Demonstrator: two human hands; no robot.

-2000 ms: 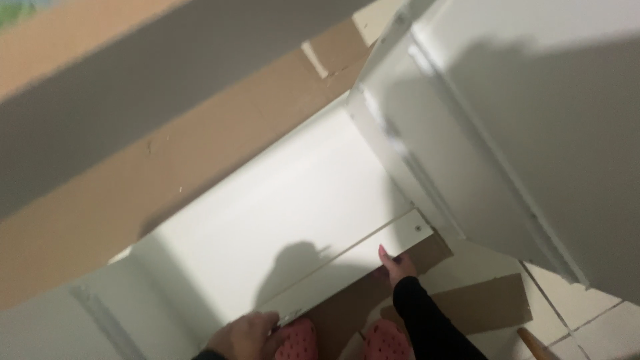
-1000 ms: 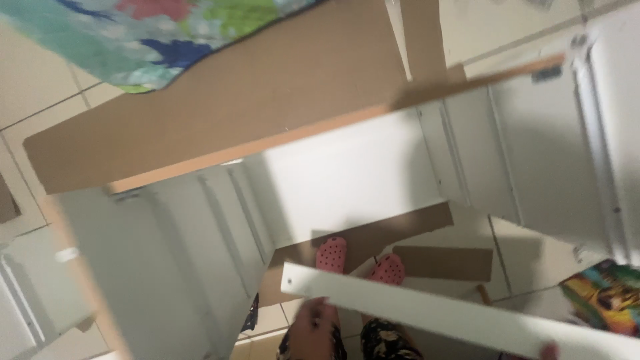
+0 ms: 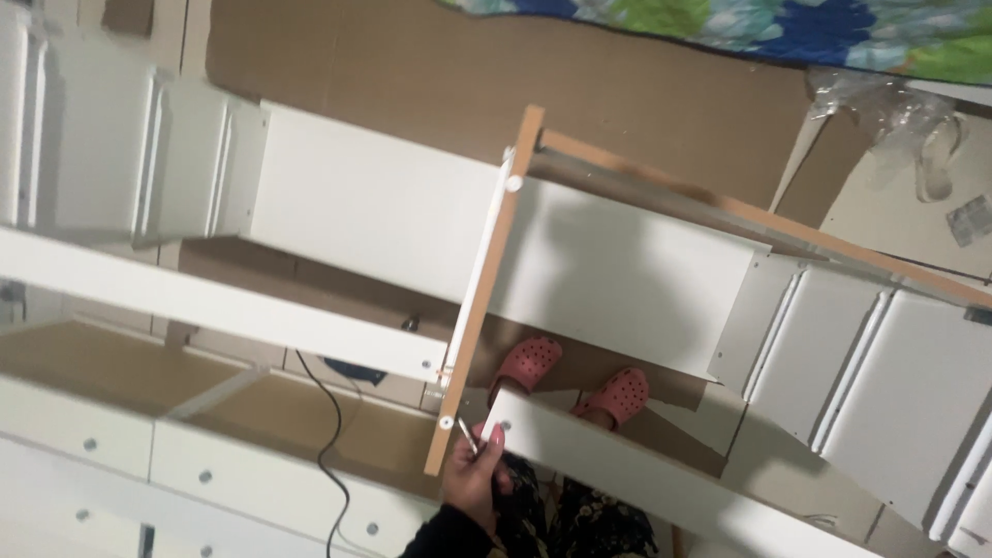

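Observation:
My left hand (image 3: 477, 469) grips the end of a long white board (image 3: 659, 473), its thumb beside a round fitting near the board's end. A small pale rod, perhaps a dowel or screw, sticks up between the fingers. Just left of this end stands the wood-coloured edge of an upright divider panel (image 3: 487, 291), with white round caps on it. The board runs off the lower right of the view, and my right hand is out of sight. Another white rail (image 3: 217, 306) meets the divider from the left.
Side panels with white drawer runners (image 3: 849, 372) stand at the right and the left. A wood-edged rail (image 3: 744, 209) crosses the upper right. Cardboard (image 3: 434, 70) covers floor beyond. White drawer units (image 3: 256, 473) and a black cable (image 3: 337, 449) are at lower left. My feet wear pink clogs (image 3: 531, 363).
The white board has been lifted from low in the cabinet, and its end is now beside the divider. The view has swung widely, bringing the divider and left section into sight.

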